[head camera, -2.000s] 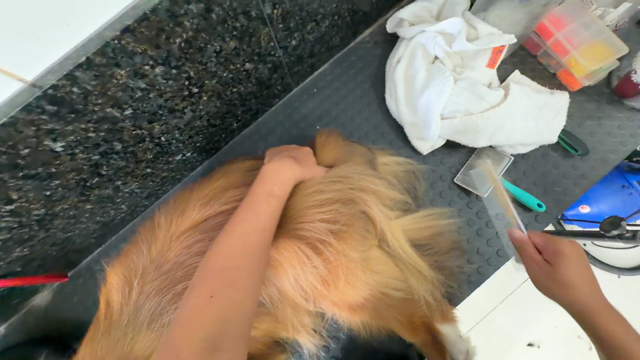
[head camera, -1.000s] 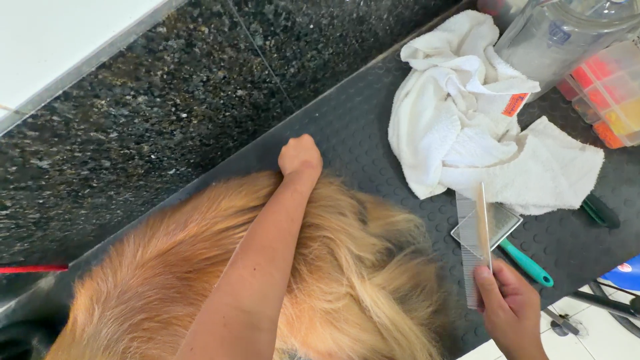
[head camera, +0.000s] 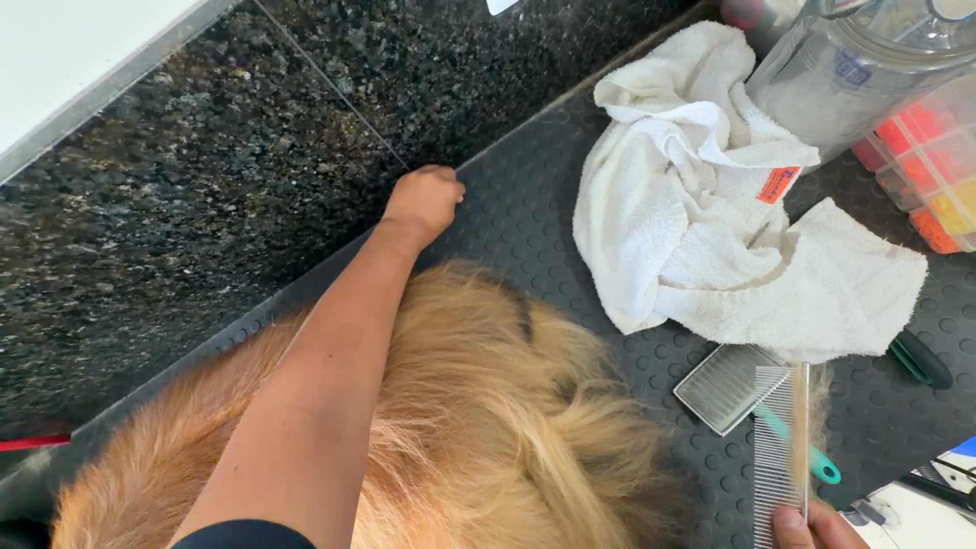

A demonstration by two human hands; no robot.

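Note:
A dog's long golden-brown coat (head camera: 488,427) fills the lower middle of the head view; its head is not visible. My left arm reaches across the dog, and my left hand (head camera: 425,200) is closed near the granite wall, past the coat; whether something is inside it cannot be seen. At the lower right my right hand (head camera: 816,526) grips a metal grooming comb (head camera: 776,450), its teeth towards the dog and loose hair along its spine. Behind the comb a slicker brush (head camera: 720,385) with a teal handle lies on the black studded mat (head camera: 526,221).
A crumpled white towel (head camera: 686,221) lies on the mat at the right. Beyond it stand a clear container (head camera: 831,84) and a compartment box (head camera: 926,160) with coloured pieces. A dark green handle (head camera: 919,358) pokes out beside the towel. The granite wall (head camera: 191,191) borders the mat on the left.
My left hand has moved off the dog's coat to the wall edge of the mat. My right hand, still holding the comb, is lower in the view. The view has shifted.

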